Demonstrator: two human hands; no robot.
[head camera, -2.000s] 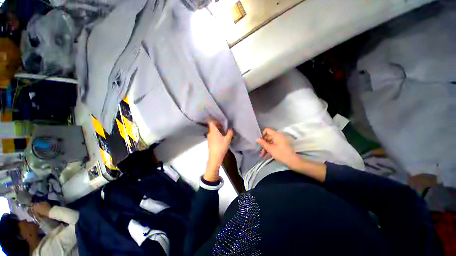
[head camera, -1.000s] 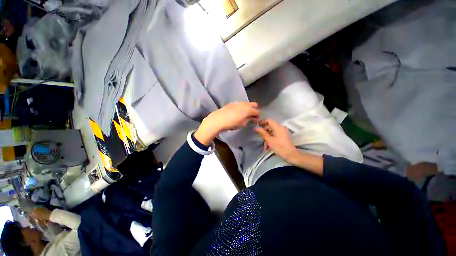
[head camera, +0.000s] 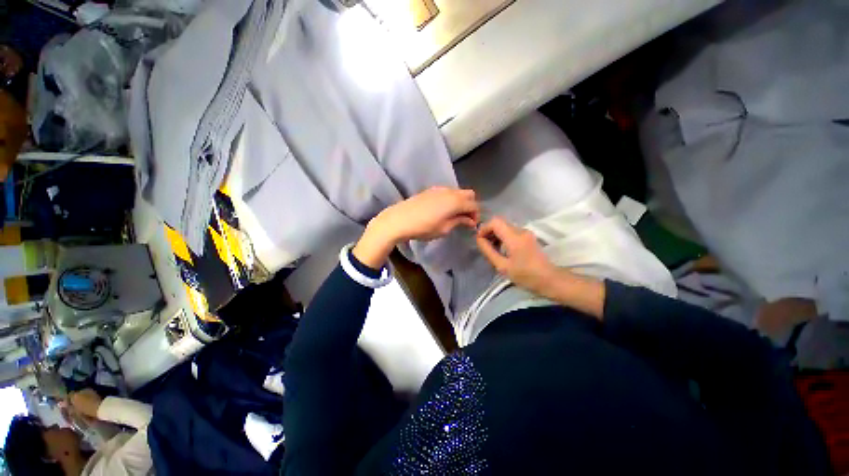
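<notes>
A grey garment panel (head camera: 372, 130) runs from the bright lamp spot down over the front edge of the machine table (head camera: 549, 56) toward my lap. My left hand (head camera: 424, 218) is over its lower end, with fingertips pinched at the panel's edge. My right hand (head camera: 517, 256) is just right of it, thumb and finger pinched close to the left fingertips. The small bit between the fingertips is too small to make out. The needle area is lost in glare.
A stack of grey pieces (head camera: 186, 102) lies at upper left above black-and-yellow tape (head camera: 190, 279). White cloth (head camera: 596, 232) covers my lap. Grey pieces (head camera: 773, 186) hang at right. A seated person (head camera: 112, 437) is at lower left, beside dark navy garments (head camera: 214, 400).
My left hand has moved right from the panel's fold to meet my right hand at the edge. In the last second both hands have barely moved.
</notes>
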